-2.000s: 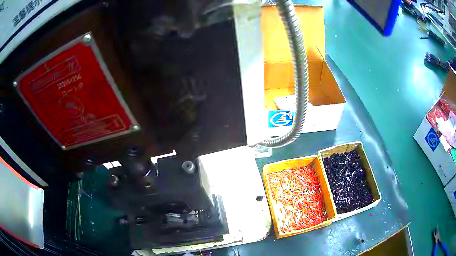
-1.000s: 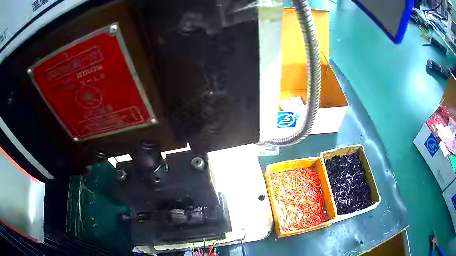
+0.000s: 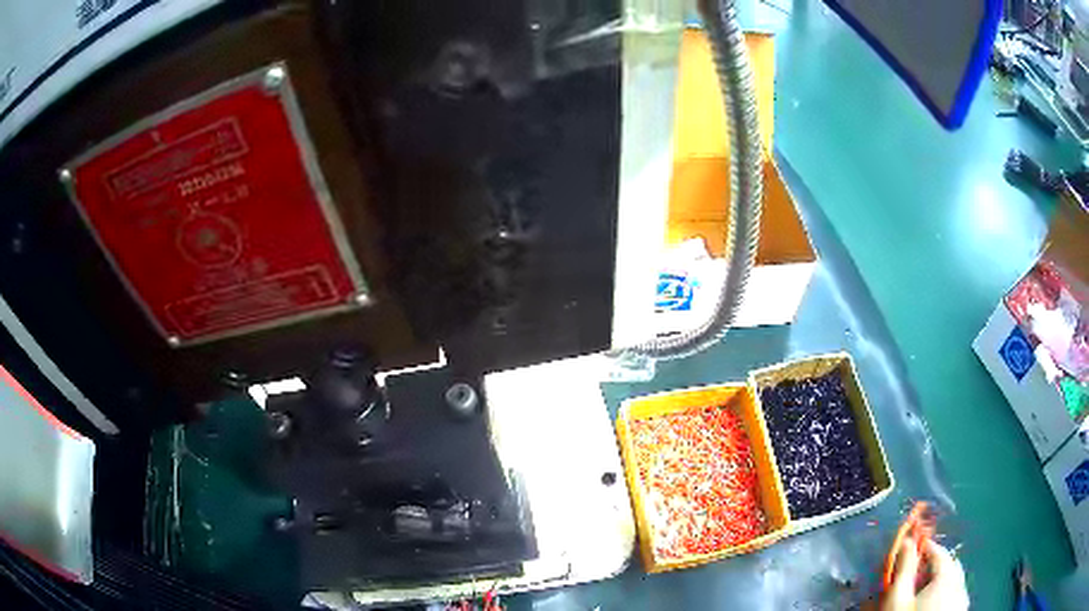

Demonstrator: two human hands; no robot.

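My right hand (image 3: 931, 582) shows at the lower right edge, cut off by the frame. Its fingers are closed around a thin orange-red thing (image 3: 903, 547), too blurred to name, with dark bits near its tip. My left hand is out of the picture. Thin red wires (image 3: 480, 600) poke up at the bottom edge, in front of the press base (image 3: 555, 477). The black crimping applicator (image 3: 406, 519) sits below the press ram (image 3: 346, 388). Two joined small parts boxes stand right of the base: red pieces (image 3: 699, 477) left, black pieces (image 3: 818, 442) right.
The terminal crimping press (image 3: 514, 179) fills the upper left. A flexible metal conduit (image 3: 746, 179) hangs beside an open carton (image 3: 776, 292). Another carton (image 3: 1033, 370) is at the right. Pliers (image 3: 1025, 587) lie at the lower right edge. A blue-edged panel (image 3: 931, 48) hangs at the top right.
My right hand has come into view at the lower right with the orange-red thing. The red wires, absent two seconds ago, remain at the bottom edge. The camera view has shifted slightly.
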